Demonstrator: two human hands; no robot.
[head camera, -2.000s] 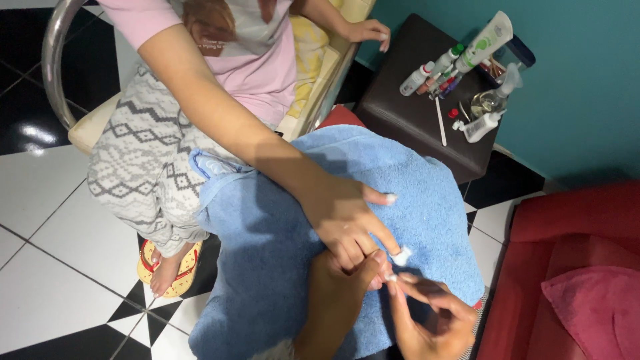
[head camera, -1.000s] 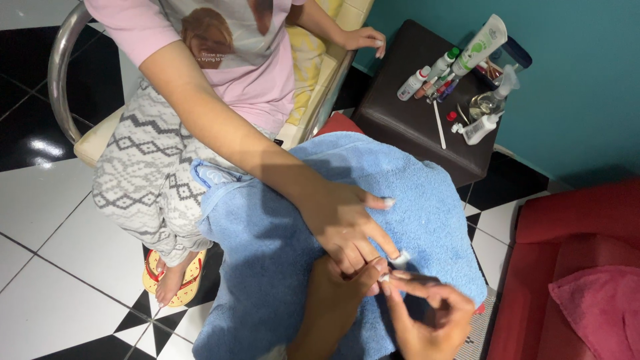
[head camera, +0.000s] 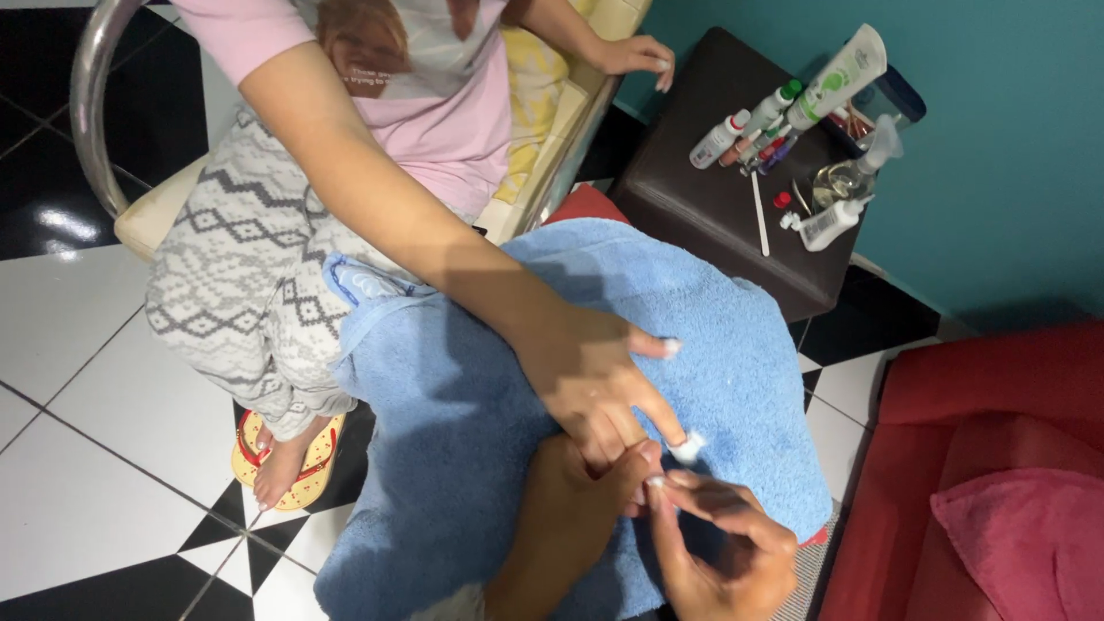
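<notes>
Over a blue towel (head camera: 466, 405), the seated person's hand (head camera: 586, 371) lies palm down with fingers spread. My left hand (head camera: 578, 500) comes from below and grips a finger of that hand between thumb and fingers. My right hand (head camera: 724, 535) is at the fingertip, its thumb and index finger pinching a small white piece (head camera: 655, 482), which looks like cotton. White cotton (head camera: 687, 446) covers the tip of another of the person's fingers. The person's thumb has a whitish nail. The held fingertip is partly hidden by my fingers.
A dark brown padded stool (head camera: 690, 198) at the upper right holds a green-and-white tube (head camera: 841, 78), several small bottles, a clear pump bottle (head camera: 841, 179), a white bottle (head camera: 830, 226) and a white nail file (head camera: 760, 216). A red sofa (head camera: 931, 414) stands at the right. The person sits on a metal-armed chair (head camera: 103, 112).
My hands stay at the same finger of the person's hand, with only small movements of my fingers. Nothing else has plainly changed.
</notes>
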